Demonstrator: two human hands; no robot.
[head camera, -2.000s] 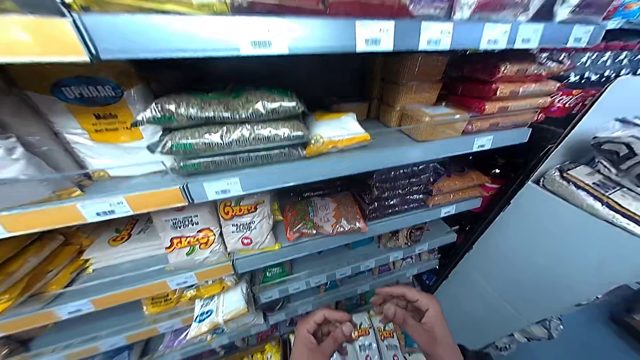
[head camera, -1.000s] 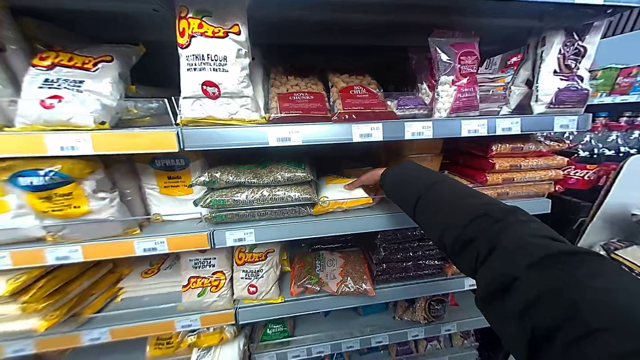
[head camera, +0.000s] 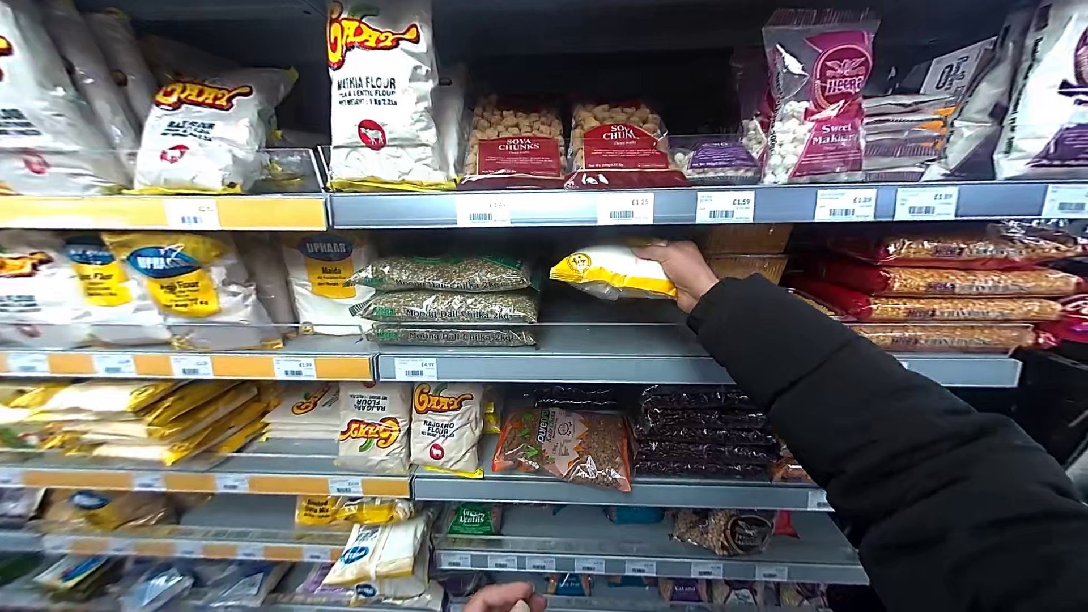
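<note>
My right hand (head camera: 684, 270), in a black padded sleeve, grips the right end of a white and yellow plastic packet (head camera: 614, 265). The packet is held above the second shelf, just right of a stack of moong dal bags (head camera: 450, 304) and in front of tan boxes (head camera: 748, 242). At the bottom edge of the view, only part of my left hand (head camera: 507, 597) shows, low in front of the lowest shelves; whether it holds anything cannot be seen.
The upper shelf edge (head camera: 544, 208) runs over my right hand, with soya chunks bags (head camera: 516, 140) and a flour bag (head camera: 382, 98) on it. Red-ended packets (head camera: 943, 280) lie stacked to the right. Below are a brown lentil bag (head camera: 565, 446) and dark packets (head camera: 705, 433).
My right hand has reached to the shelf, taken hold of the white and yellow packet and raised it from its place beside the dal bags. The view has tilted up since the earliest frame.
</note>
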